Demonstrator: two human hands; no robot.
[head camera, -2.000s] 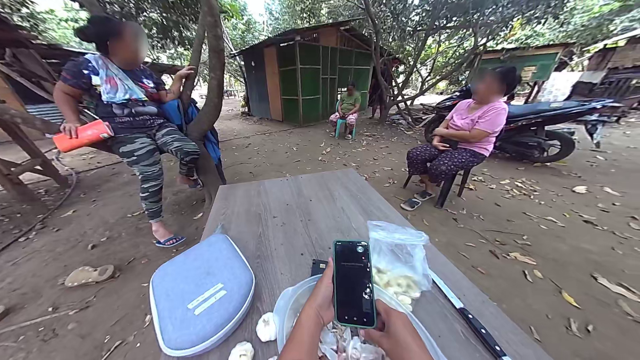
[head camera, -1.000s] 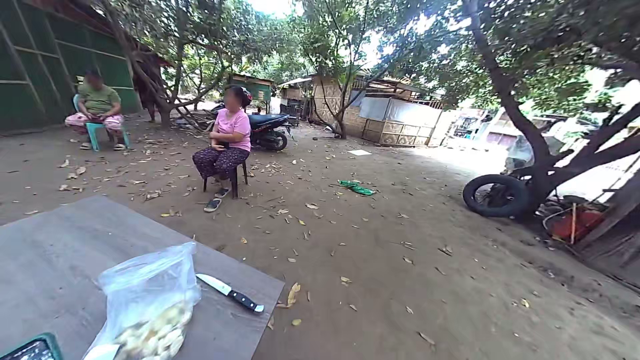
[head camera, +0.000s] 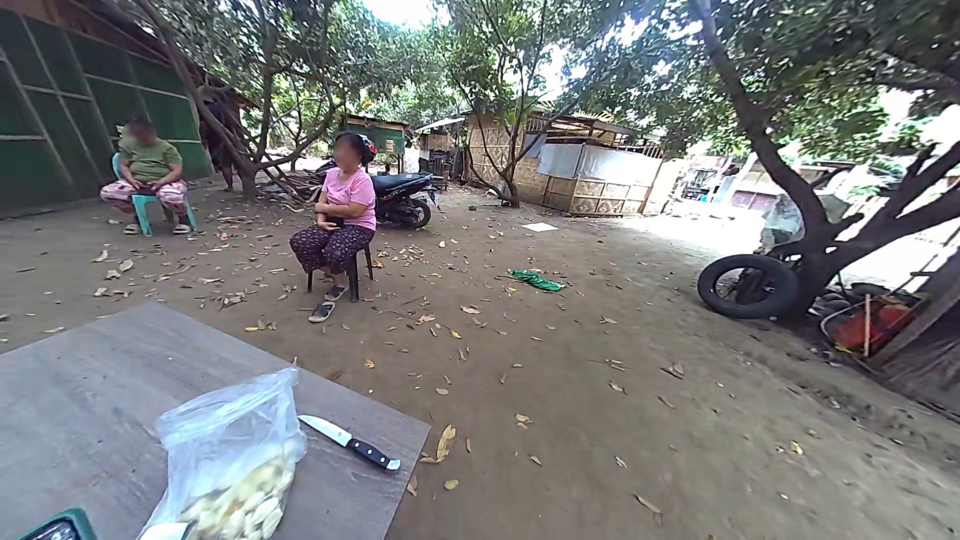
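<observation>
Neither of my hands shows in the head view. At the bottom left corner, the top edge of a smartphone in a green case juts in; whatever holds it is out of frame. Right of it, a clear plastic bag stands on the grey wooden table, with peeled garlic cloves in its lower part. A kitchen knife with a black handle lies beside the bag near the table's right edge, its blade toward the bag.
Beyond the table, a person in a pink shirt sits on a dark stool. Another person in green sits farther left. A motorcycle, a green cloth and a tire by a tree are farther off, with dry leaves on the ground.
The view has swung far to the right. Both my hands, seen earlier holding the phone over a bowl, have left the frame.
</observation>
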